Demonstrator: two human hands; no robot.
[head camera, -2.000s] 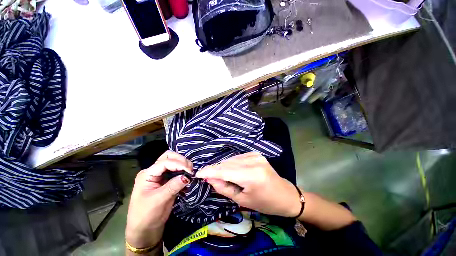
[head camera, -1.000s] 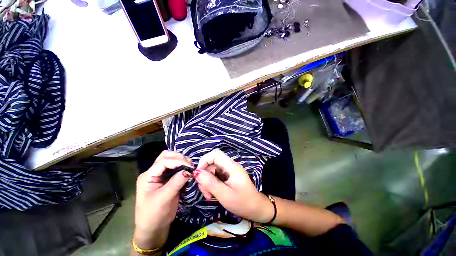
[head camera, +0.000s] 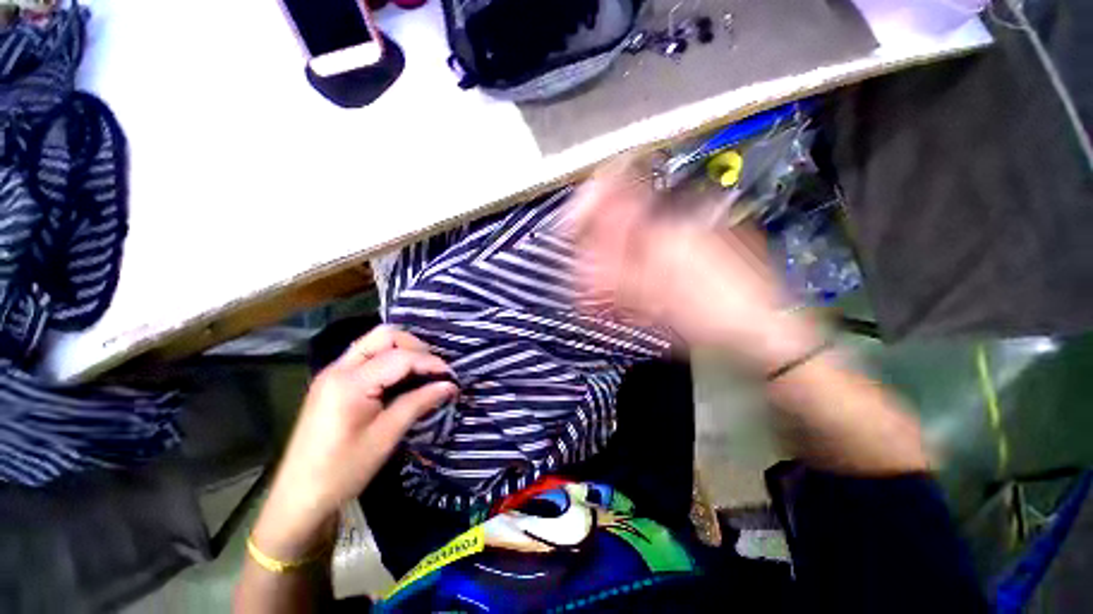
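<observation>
A dark garment with white stripes (head camera: 515, 312) lies bunched on the lap, its upper part at the table's front edge. My left hand (head camera: 372, 408) is closed on the striped garment at its left side, with a dark patch of cloth between thumb and fingers. My right hand (head camera: 659, 258) is blurred, raised away from my left hand, over the garment's upper right near the table edge. Its fingertips are too blurred to tell whether they hold anything. No needle or thread can be made out.
On the white table (head camera: 240, 180) are striped garments (head camera: 72, 216) at left, a phone (head camera: 336, 30) on a dark stand, a clear bag (head camera: 539, 42) with dark contents, small dark pieces (head camera: 677, 38) on a grey mat (head camera: 767, 60), and a pale lilac tub (head camera: 917, 24).
My right hand has left the left fingertips and moved up and right, towards the table edge. My left hand keeps its hold on the cloth. The table view has shifted slightly up and left.
</observation>
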